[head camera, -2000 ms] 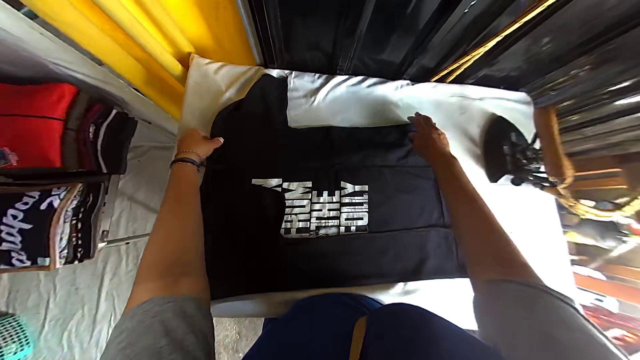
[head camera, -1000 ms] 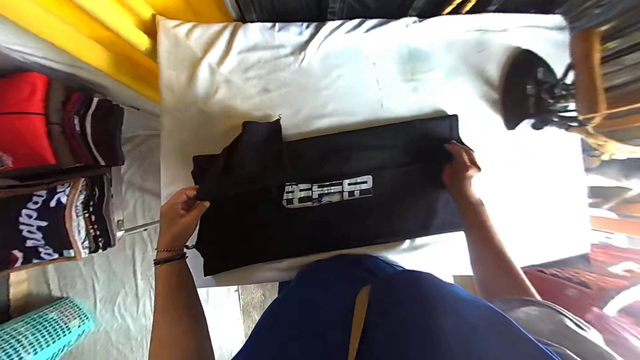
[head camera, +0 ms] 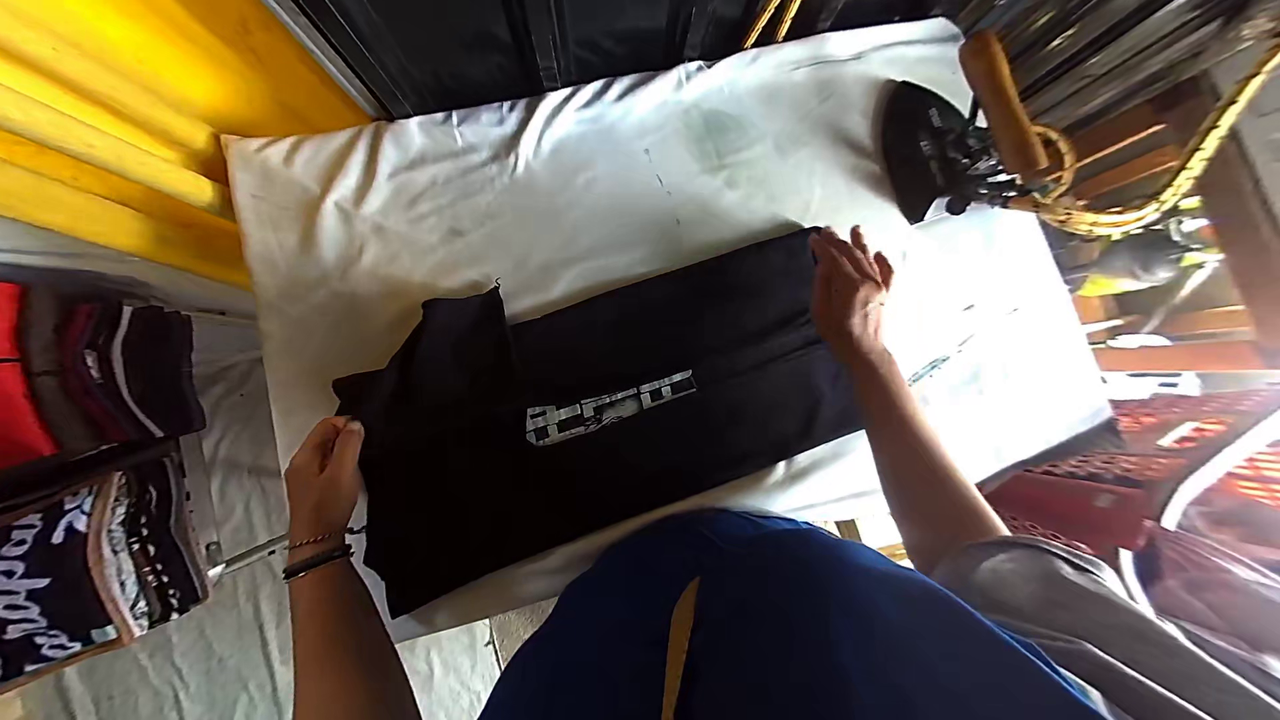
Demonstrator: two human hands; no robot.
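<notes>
A black T-shirt (head camera: 620,480), folded lengthwise, lies on a white cloth-covered table (head camera: 600,190). Part of its pale printed lettering shows near the middle, and a sleeve lies folded back at the left. My left hand (head camera: 325,475), with dark bands at the wrist, pinches the shirt's left edge between thumb and fingers. At the far right corner of the folded shirt is my right hand (head camera: 850,290), touching the cloth with its fingers somewhat spread.
A black iron (head camera: 925,150) with a wooden handle stands at the back right, its striped cord trailing right. Folded garments (head camera: 90,370) are stacked at the left. Yellow panels (head camera: 120,130) border the back left; red crates (head camera: 1120,480) stand at the right.
The shirt was spread wide two seconds ago and now lies folded into a narrower strip, with less of its print visible. Both hands have moved nearer my body along with its far edge.
</notes>
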